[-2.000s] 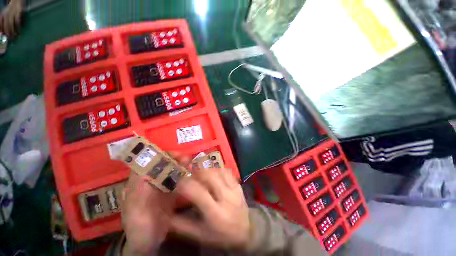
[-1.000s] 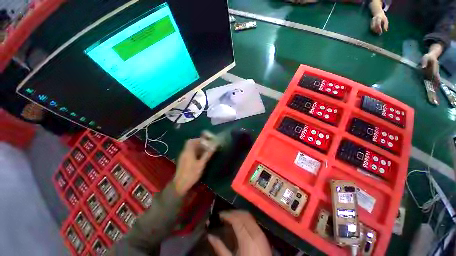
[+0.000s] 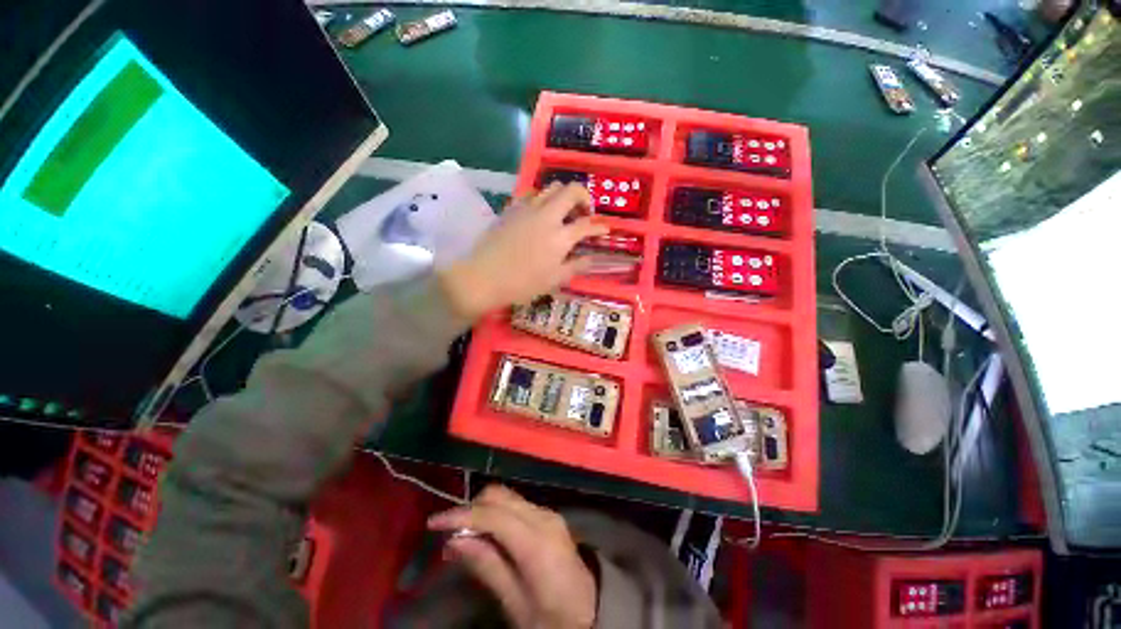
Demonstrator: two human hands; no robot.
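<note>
A red phone tray [image 3: 799, 320] lies on the green bench. My left hand [image 3: 529, 246] reaches over its left column; its fingers close on a phone [image 3: 609, 254] in the third pocket, which looks tilted and blurred. Two black-and-red phones sit above it, and two gold phones, backs up [image 3: 572, 322], below it. My right hand [image 3: 523, 553] is below the tray, with a small white piece, seemingly a cable end [image 3: 462, 532], at its fingertips. In the right column, a gold phone [image 3: 701, 391] with a white cable plugged in lies across another gold phone [image 3: 765, 433].
The left monitor [image 3: 148, 184] and right monitor [image 3: 1057, 246] flank the tray. A pale mouse on a white sheet [image 3: 369, 240] is at left; a white mouse [image 3: 921, 406], white block [image 3: 843, 372] and loose cables are at right. More red trays [image 3: 861, 578] stand lower. Loose phones [image 3: 427, 27] lie farther back.
The view has turned right. My left hand has moved from beside the tray to its third left pocket. A gold phone now lies in the fourth left pocket. The cabled phone still lies over the other.
</note>
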